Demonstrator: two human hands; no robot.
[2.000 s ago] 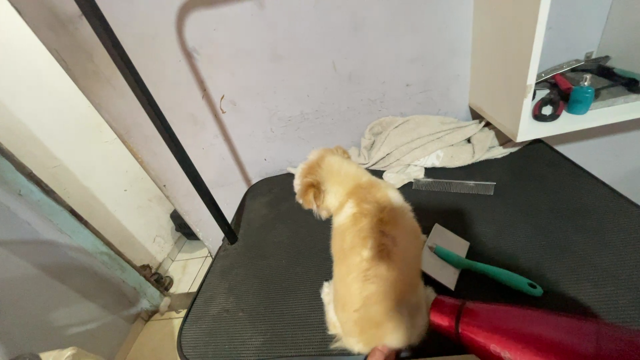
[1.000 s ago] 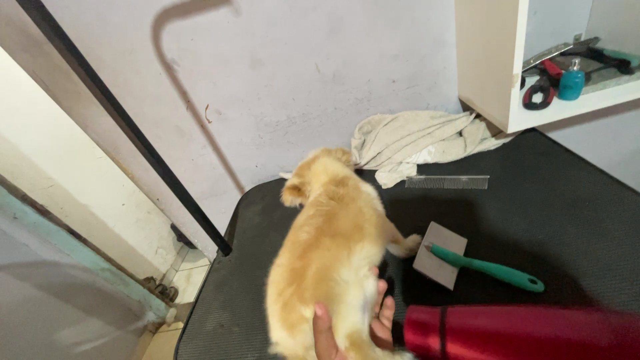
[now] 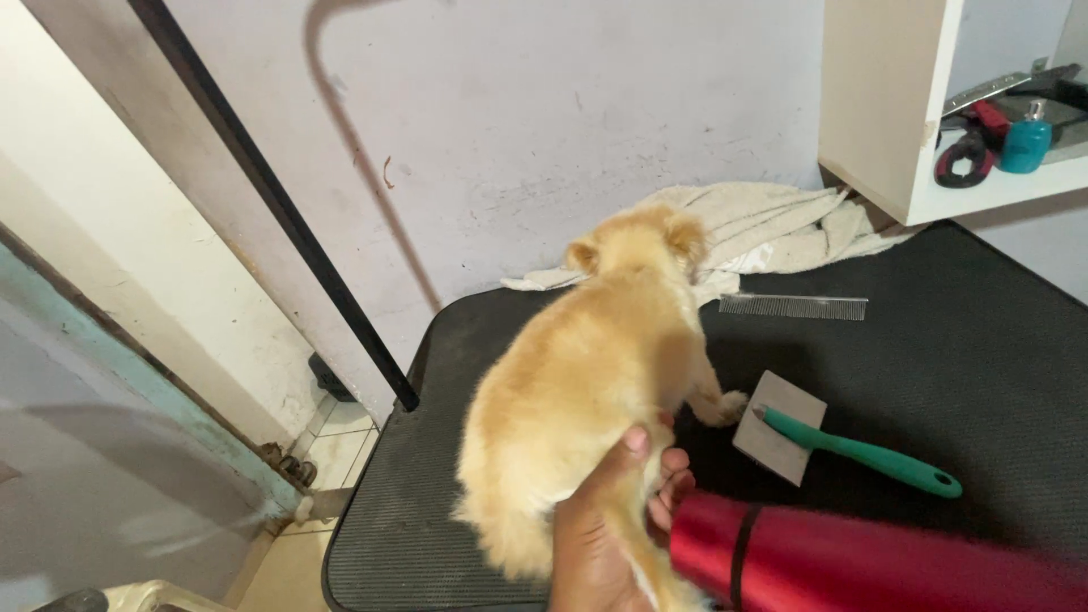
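Note:
A small dog with pale golden fur stands on the black grooming table, its back to the camera and its head turned toward the wall. From the bottom edge comes my left hand, palm up, with the thumb over and the fingers around the dog's right hind leg. A red metallic pet dryer reaches in from the lower right, its front end close to my fingers. My right hand is out of view. Right of the dog lies a slicker brush with a green handle, its pad underneath.
A metal comb lies near a crumpled beige towel at the wall. A black pole rises at the table's left corner. At the upper right, a white shelf holds a teal bottle and grooming tools.
The dog has shifted and its head has turned. My left hand, barely visible at first beneath the dog, has come into view and now holds the hind leg out toward the dryer.

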